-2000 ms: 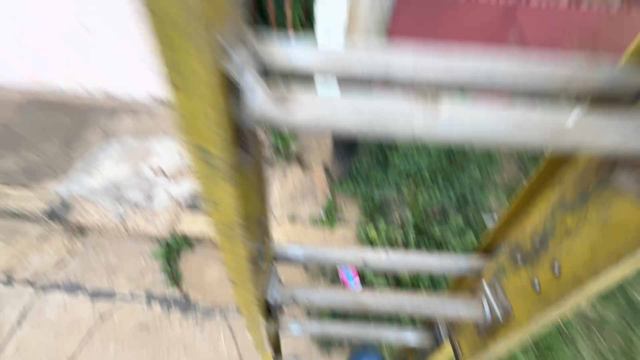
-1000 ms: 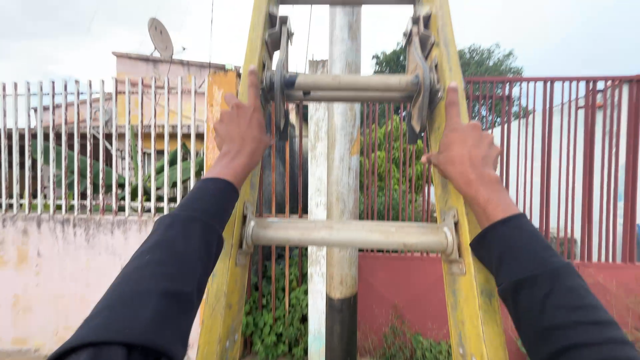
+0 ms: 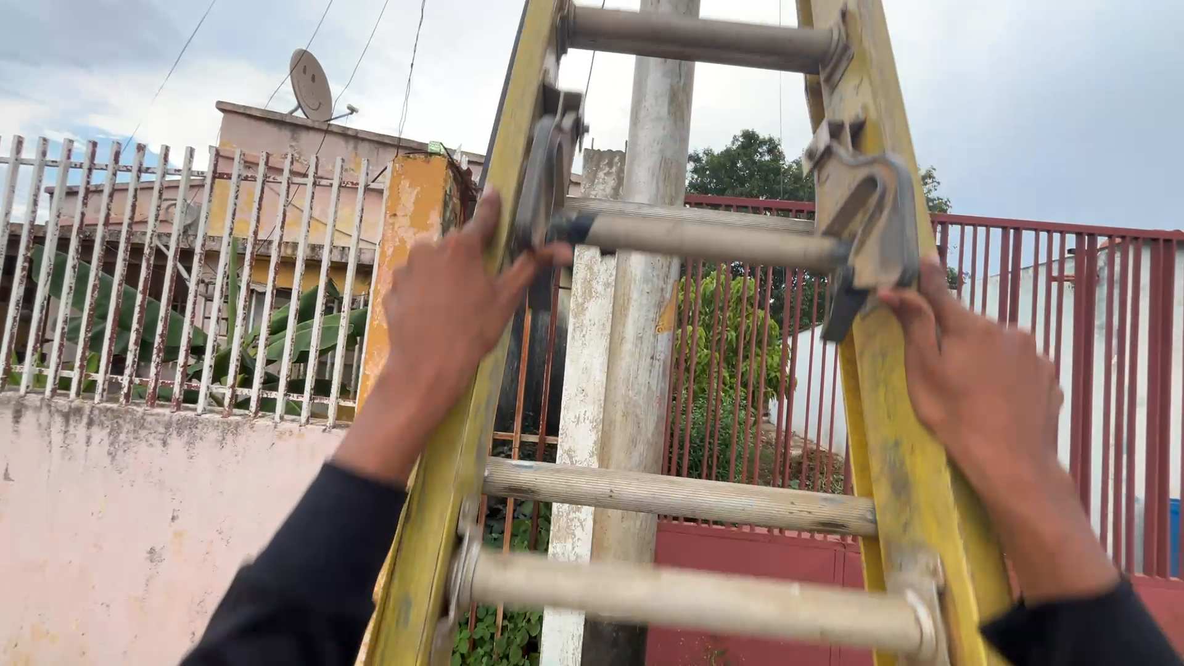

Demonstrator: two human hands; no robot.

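Observation:
A yellow extension ladder with metal rungs rises in front of me, its sections overlapping. My left hand lies against the left side rail, index finger pointing up and thumb near the left rung lock. Against the right rail rests my right hand, thumb and index finger just below the right metal rung lock. Between the locks runs a rung with a dark band at its left end. Two lower rungs, one ribbed and one smooth, cross below. How firmly either hand grips is unclear.
Behind the ladder stand a round utility pole and a narrow white post. A pink wall with a rusty white railing is at left, a red metal fence at right. Thin wires cross the sky.
Two seconds ago the view was tilted down at the ladder and ground. Since one second ago, the rung locks and rungs sit differently against each other, and a ribbed rung now shows separately below.

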